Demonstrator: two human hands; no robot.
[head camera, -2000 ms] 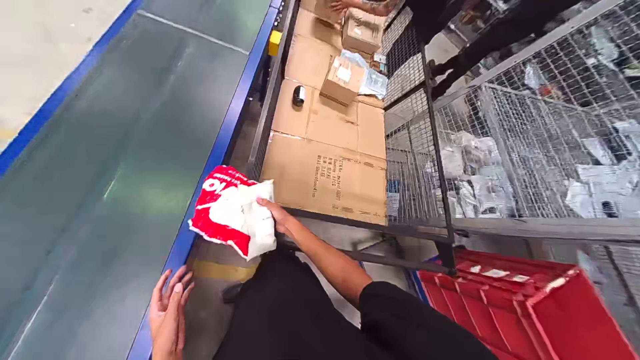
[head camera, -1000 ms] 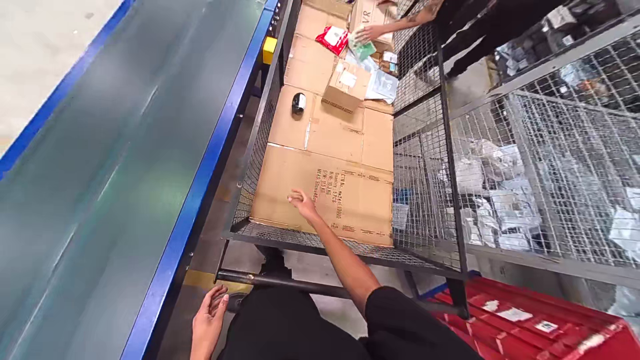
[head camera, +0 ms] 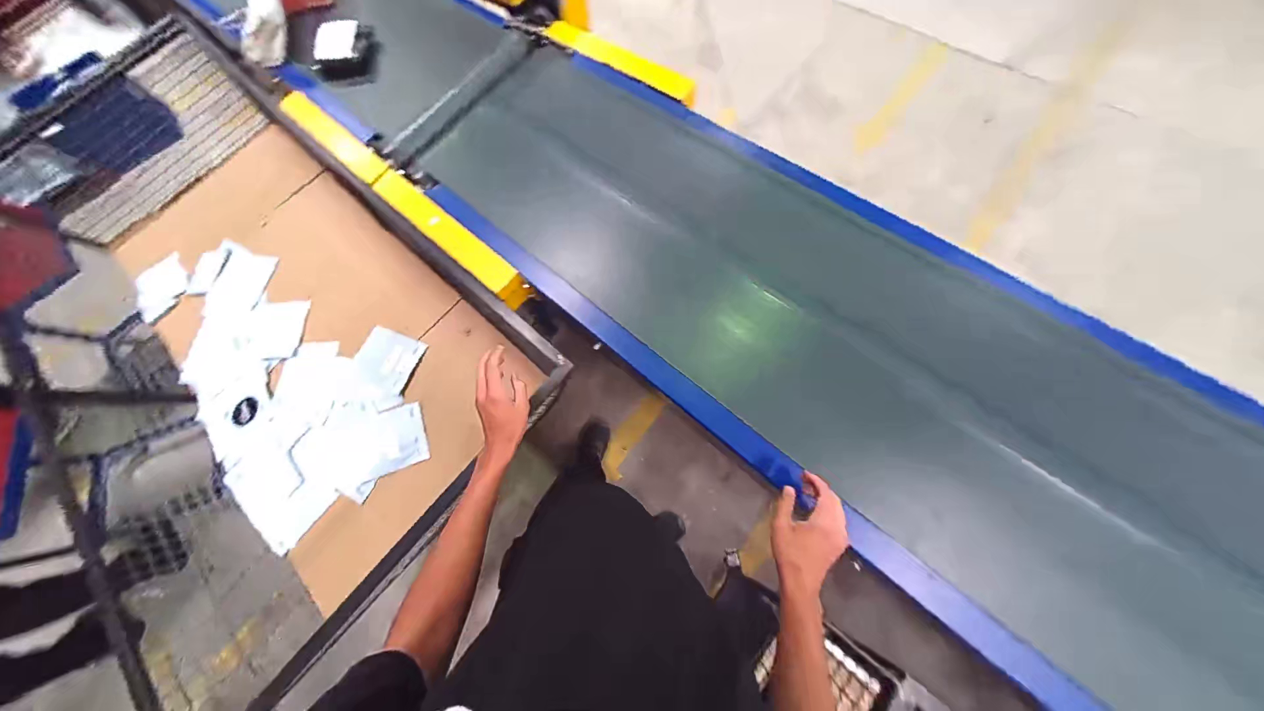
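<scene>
My left hand [head camera: 502,397], empty with its fingers apart, is over the near corner of a wire cage cart lined with cardboard [head camera: 370,262]. White parcels [head camera: 326,425] lie spread on that cardboard, left of the hand, with a round black item [head camera: 244,411] among them. My right hand [head camera: 810,528] is at the blue side rail [head camera: 691,405] of a conveyor belt [head camera: 790,326], thumb and fingers apart around its edge, nothing held. Whether the fingers press on the rail is hard to tell.
Yellow guards [head camera: 434,222] line the conveyor's edge beside the cart. Farther up the belt sit a black and white package [head camera: 343,47] and a pale bag [head camera: 264,32]. Dark metal cart bars [head camera: 59,474] stand at the left.
The view has swung strongly to another cart and belt section. Two seconds ago my right hand held a red and white parcel; a second ago it was empty. My right hand is now at the conveyor rail.
</scene>
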